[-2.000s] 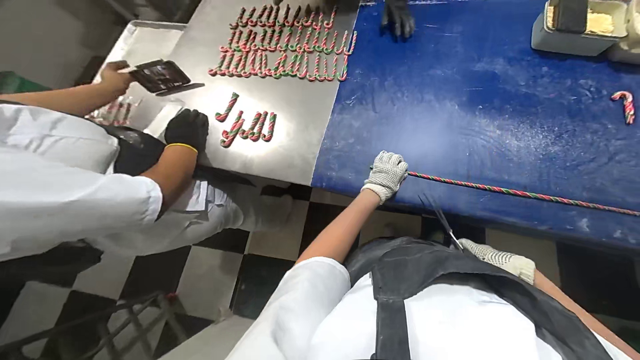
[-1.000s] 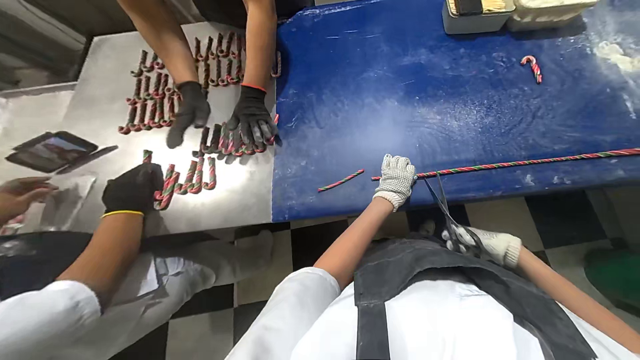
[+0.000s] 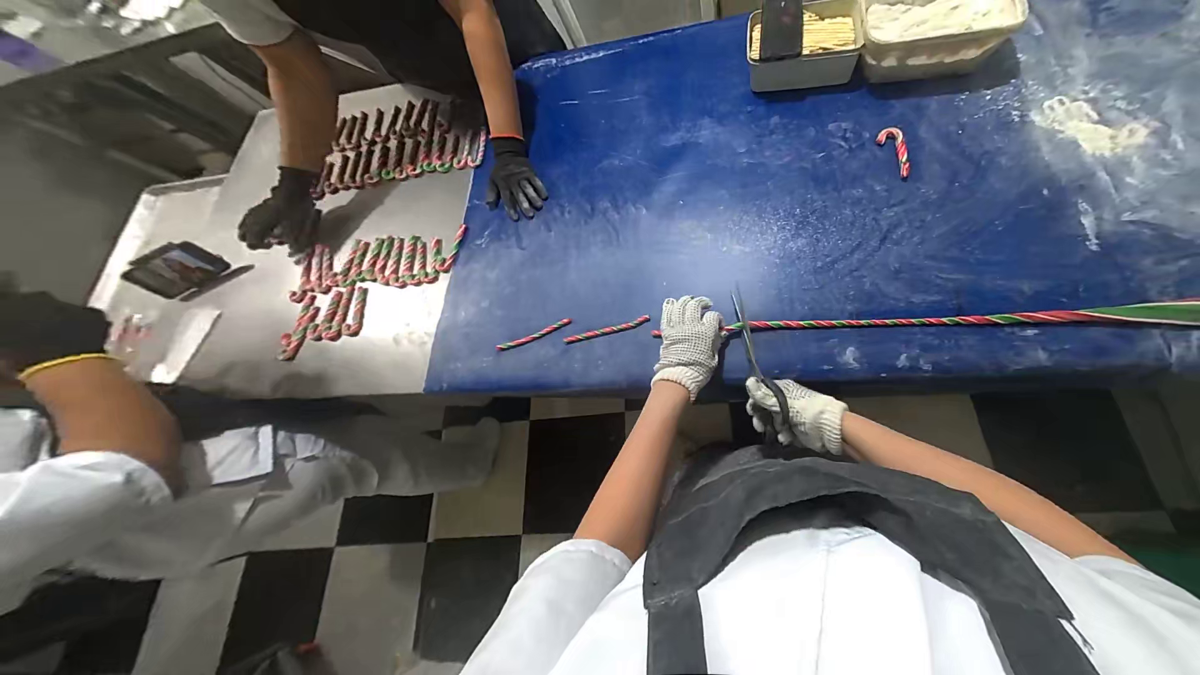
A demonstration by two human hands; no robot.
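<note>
My left hand (image 3: pixel 691 345), in a white knitted glove, grips a striped candy rope (image 3: pixel 872 323) near its left end, on the blue table. My right hand (image 3: pixel 795 412), gloved alike, holds metal scissors (image 3: pixel 755 352) by the handles. The blades reach up around the rope just right of my left hand; whether they touch it I cannot tell. To the left lie two cut candy sticks, one (image 3: pixel 606 330) nearer my hand and one (image 3: pixel 534 336) farther off. The rope thickens toward the right edge, with a broad green band there.
Rows of candy canes (image 3: pixel 398 262) lie on the metal table (image 3: pixel 394 352) at left, beside a dark-framed tablet (image 3: pixel 175 269). Two co-workers with black gloves stand there. One candy cane (image 3: pixel 896 153), a grey container (image 3: pixel 804 75) and a tub of white powder (image 3: pixel 942 56) are on the blue table.
A second cut stick now lies left of my left hand; one showed a second ago and none two seconds ago. The co-worker's black-gloved hands have moved apart, one onto the blue table.
</note>
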